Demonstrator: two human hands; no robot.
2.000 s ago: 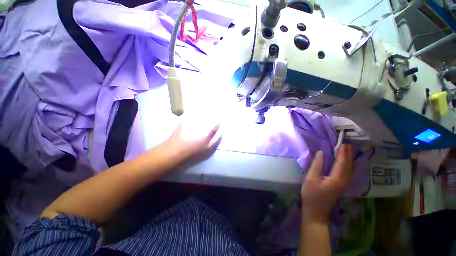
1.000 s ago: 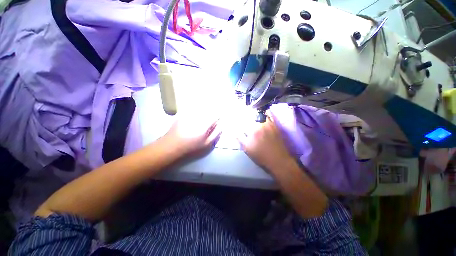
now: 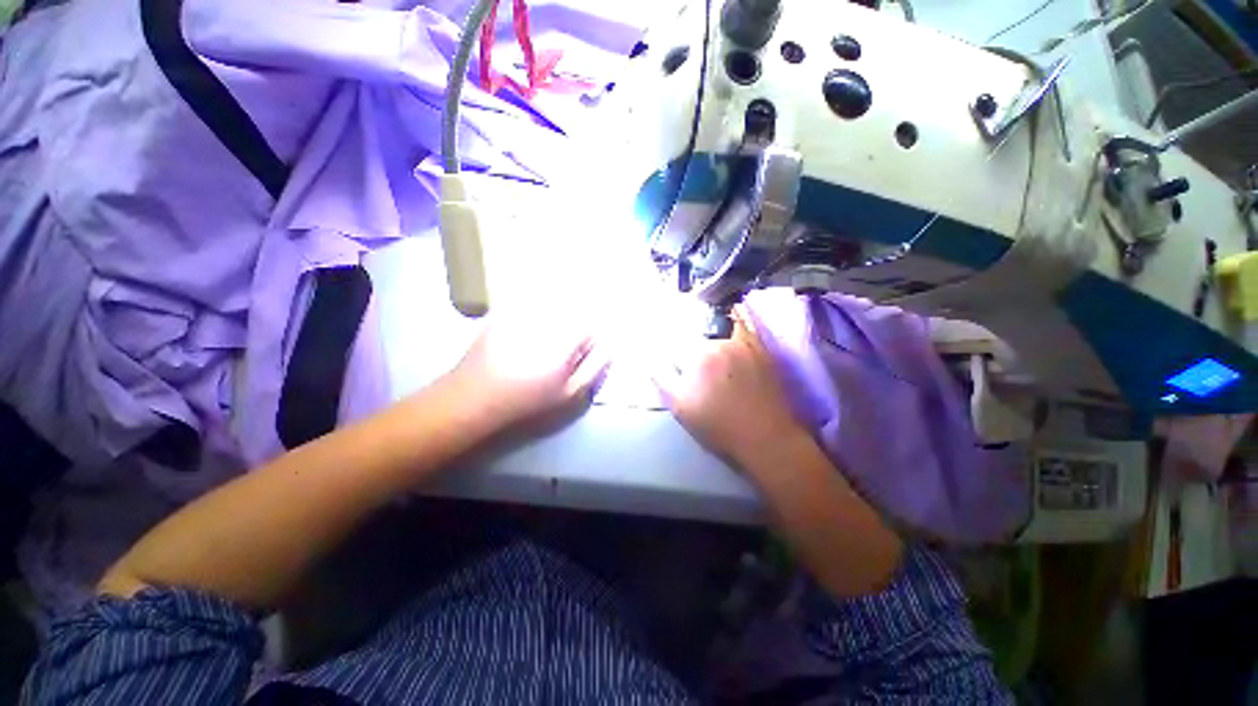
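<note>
A light purple garment piece (image 3: 897, 393) lies under the sewing machine head (image 3: 883, 179) and hangs over the bed's front edge at the right. My left hand (image 3: 531, 372) lies on the pale bed left of the needle area, its fingertips lost in the lamp glare. My right hand (image 3: 724, 393) lies just in front of the needle area beside the purple cloth, fingers bent. The glare hides the needle, the presser foot and what is under my fingertips, so I cannot tell if either hand grips cloth.
A large purple garment heap (image 3: 124, 235) with black bands (image 3: 324, 356) spreads at the left. A gooseneck lamp (image 3: 464, 248) hangs left of the needle area, with a red ribbon (image 3: 517, 62) behind. A blue screen (image 3: 1200, 377) glows at right.
My right hand has moved left from the cloth at the bed's right end to the needle area. The purple cloth at right has shifted and hangs lower. My left hand has hardly moved.
</note>
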